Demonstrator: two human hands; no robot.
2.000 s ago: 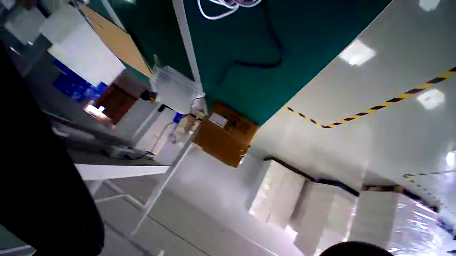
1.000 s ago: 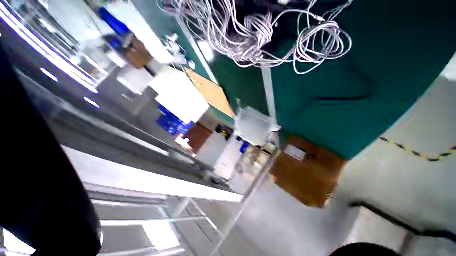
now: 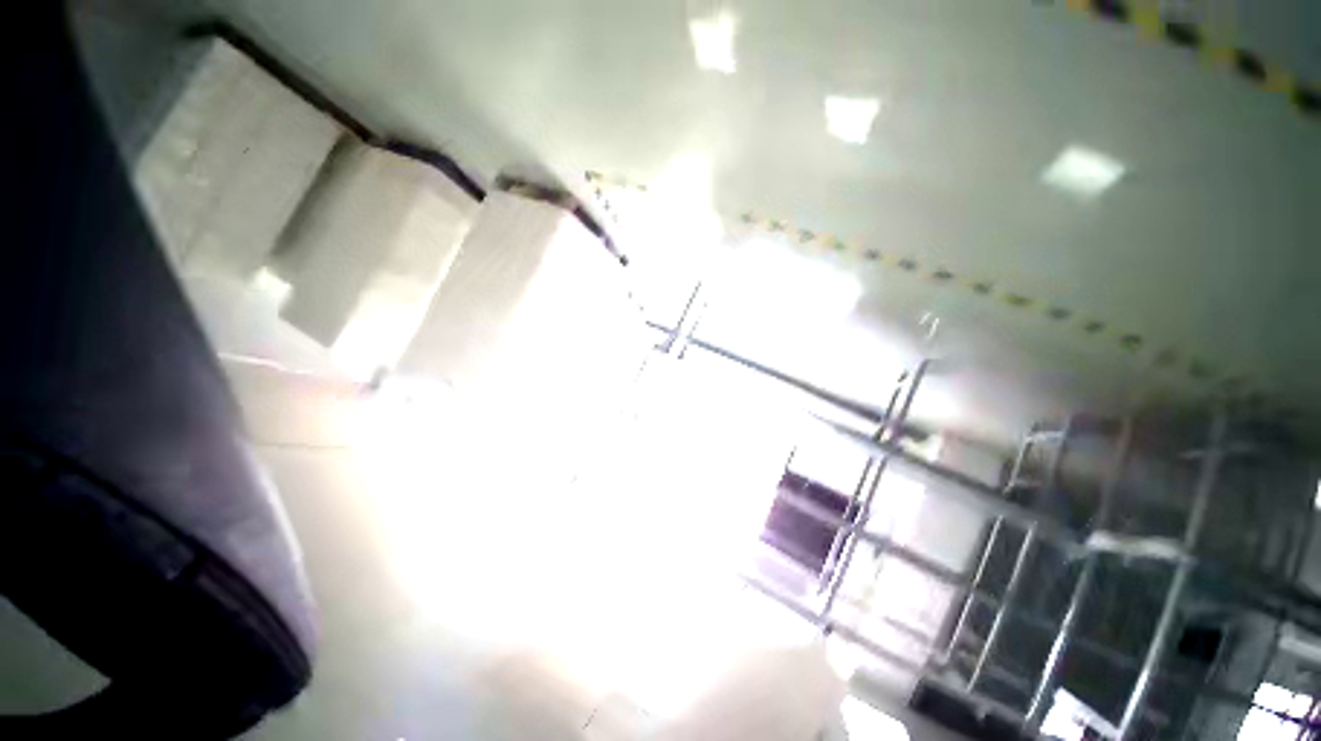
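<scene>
Neither of my hands is in the picture. No cables and no bench mat show now. The wearer's dark clothing (image 3: 160,434) fills the left edge of the head view. Nearest beyond it are tall pale palletised cartons (image 3: 239,159) on a dark base, seen tilted at the upper left. A strong white glare washes out the middle of the view and hides what is there.
Bare silver pipe racking (image 3: 1014,579) stands at the lower right, with a dark purplish shape (image 3: 807,521) at its left part. Yellow-black floor tape (image 3: 942,275) crosses the glossy floor (image 3: 927,188), which shows bright reflections.
The view has swung away from the green bench, the cables and the brown carton, which are out of the picture. The palletised cartons now show at upper left, and racking has come in.
</scene>
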